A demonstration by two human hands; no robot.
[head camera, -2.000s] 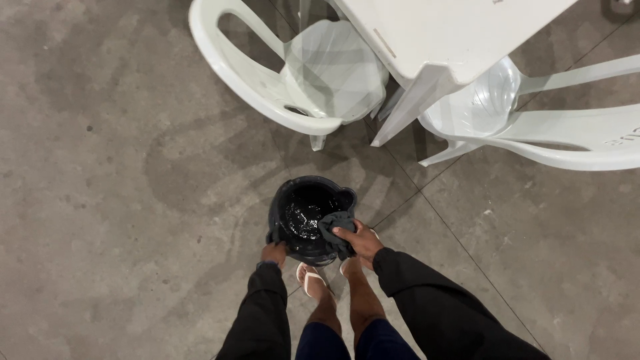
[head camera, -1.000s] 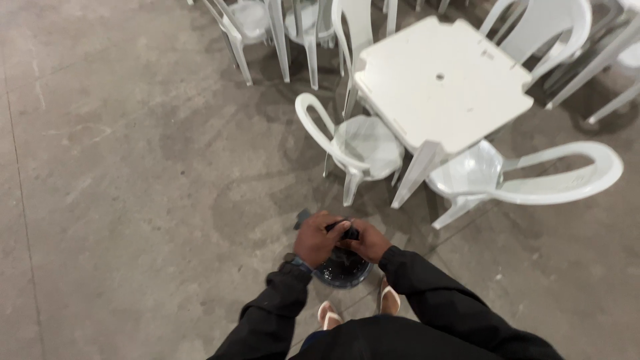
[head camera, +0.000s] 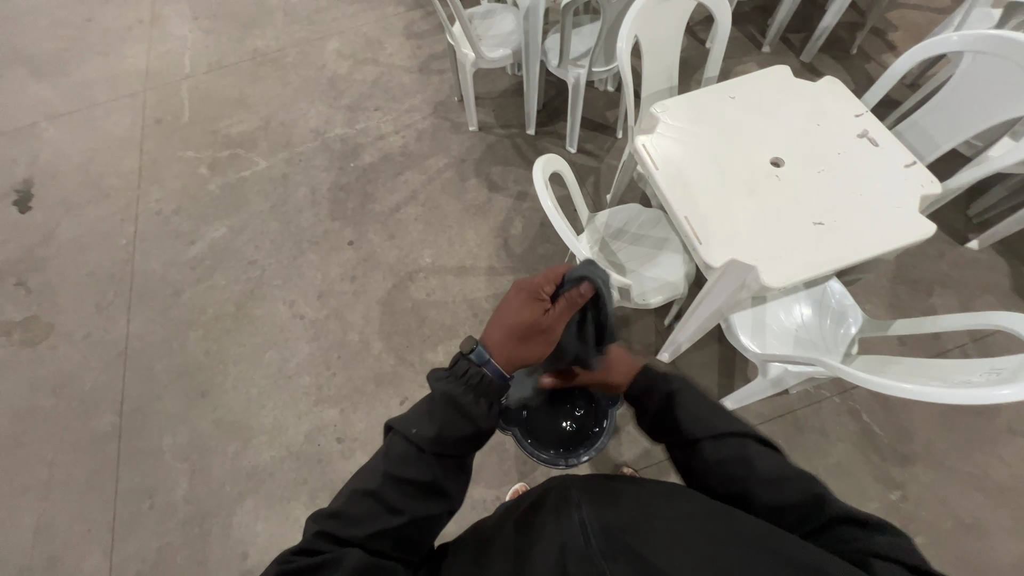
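A dark grey cloth (head camera: 588, 324) is bunched between my hands, above a round black bucket (head camera: 564, 428) with liquid in it. My left hand (head camera: 532, 316) grips the upper part of the cloth, thumb on top, with a watch on the wrist. Lower and to the right, my right hand (head camera: 596, 374) is blurred against the lower part of the cloth; its grip cannot be made out clearly. The hands and cloth hide the far rim of the bucket.
A white plastic table (head camera: 720, 160) stands ahead on the right. One white plastic chair (head camera: 640, 248) is close beyond my hands, another (head camera: 800, 328) to the right. More white chairs (head camera: 488, 36) stand farther back. Concrete floor (head camera: 280, 240) spreads to the left.
Two seconds ago my hands were at the bucket, the right one with the cloth. Now both hands are above it with the cloth stretched between them. The view has shifted towards the table.
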